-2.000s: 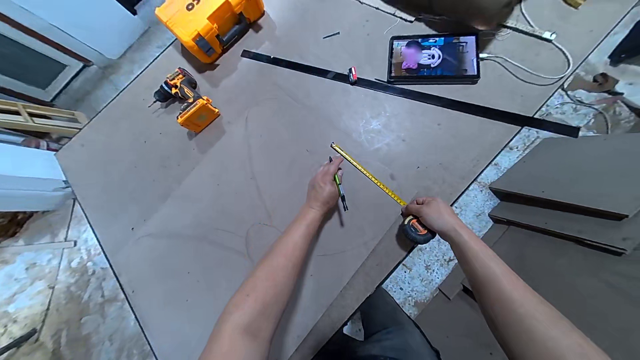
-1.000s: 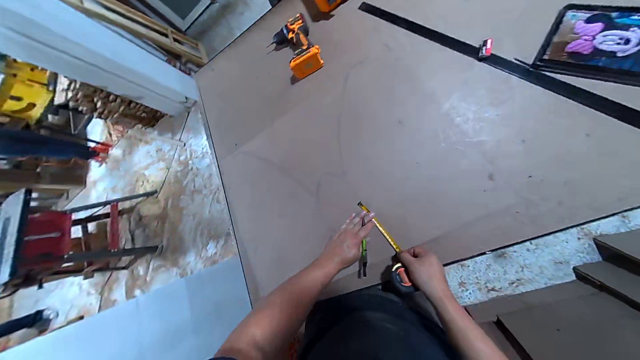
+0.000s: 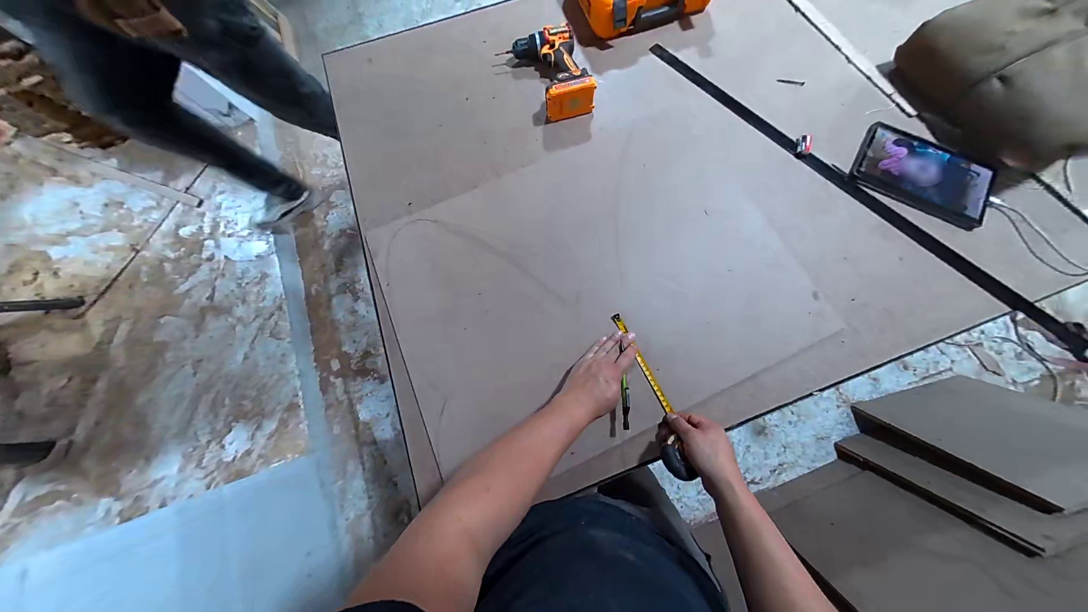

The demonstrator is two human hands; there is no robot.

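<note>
My right hand [image 3: 699,446] grips the dark case of a tape measure [image 3: 677,460] at the near edge of a brown board [image 3: 527,280]. From it the yellow tape blade [image 3: 650,378] runs up and left over the board to its end hook. My left hand [image 3: 599,374] lies beside the blade near the hook, fingers touching its edge. Under those fingers a slim green and black marking pen [image 3: 626,398] sticks out toward me; whether the hand grips it is hard to tell.
A cordless drill [image 3: 557,68], an orange case [image 3: 637,13], a long black strip [image 3: 850,187] and a phone or tablet [image 3: 924,174] with a cable lie on the board. Stacked panels [image 3: 969,442] are at the right. A person's legs [image 3: 204,102] are at the upper left.
A person's legs have come into view at the upper left. The view has shifted. Both hands stay at the tape, which remains drawn out.
</note>
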